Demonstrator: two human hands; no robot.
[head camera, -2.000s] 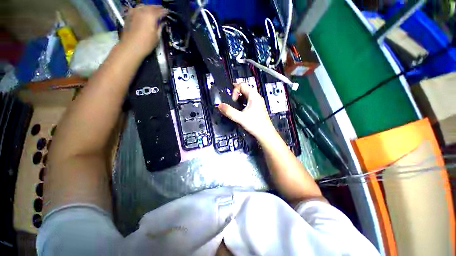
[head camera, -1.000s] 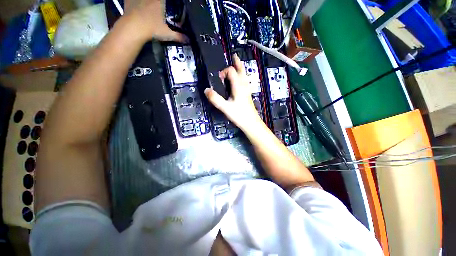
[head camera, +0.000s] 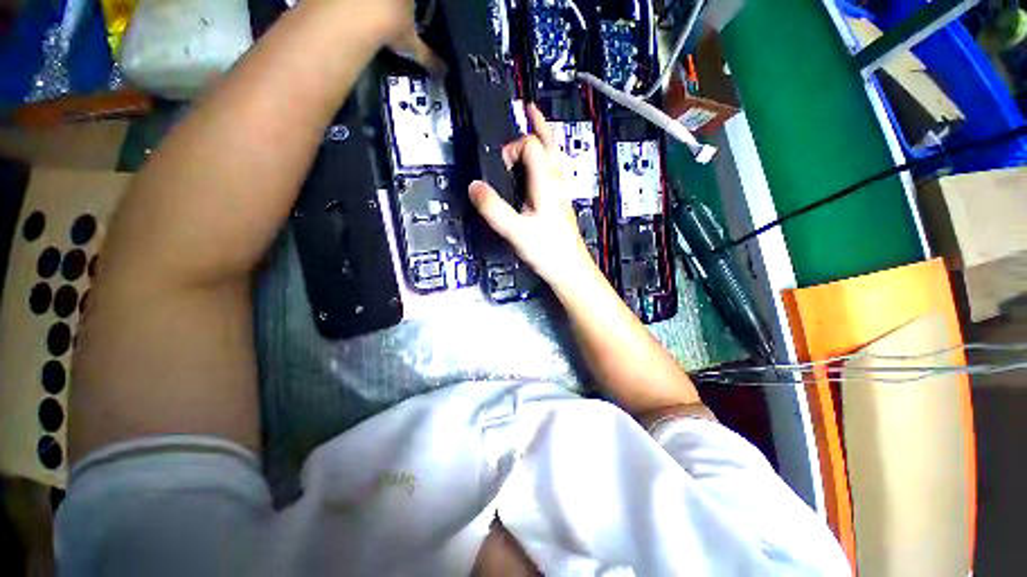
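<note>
Several long black housings lie side by side. My right hand (head camera: 535, 209) holds the lower part of a flat black plate (head camera: 484, 107), thumb and fingers at its edges, over a middle housing. My left hand (head camera: 396, 25) is at the top edge, partly cut off, near the plate's far end; its fingers are mostly hidden. Left of these lies a unit with a black plate on it (head camera: 351, 254). An open housing (head camera: 430, 220) shows a silver inner plate. The rightmost housing (head camera: 640, 242) is open, with a blue circuit board (head camera: 621, 54) and a white cable (head camera: 648, 111).
A dark slim tool (head camera: 726, 282) lies right of the housings, near a small orange-brown carton (head camera: 700, 96). Tan card with round black discs (head camera: 25, 338) is at left. A white bundle (head camera: 186, 47) is far left. A green surface (head camera: 839, 203) and orange-edged board (head camera: 901, 451) are at right.
The view has shifted, so the housings appear higher. The plate's lower end has moved from a slant to nearly in line with the middle housing. My right hand still holds it.
</note>
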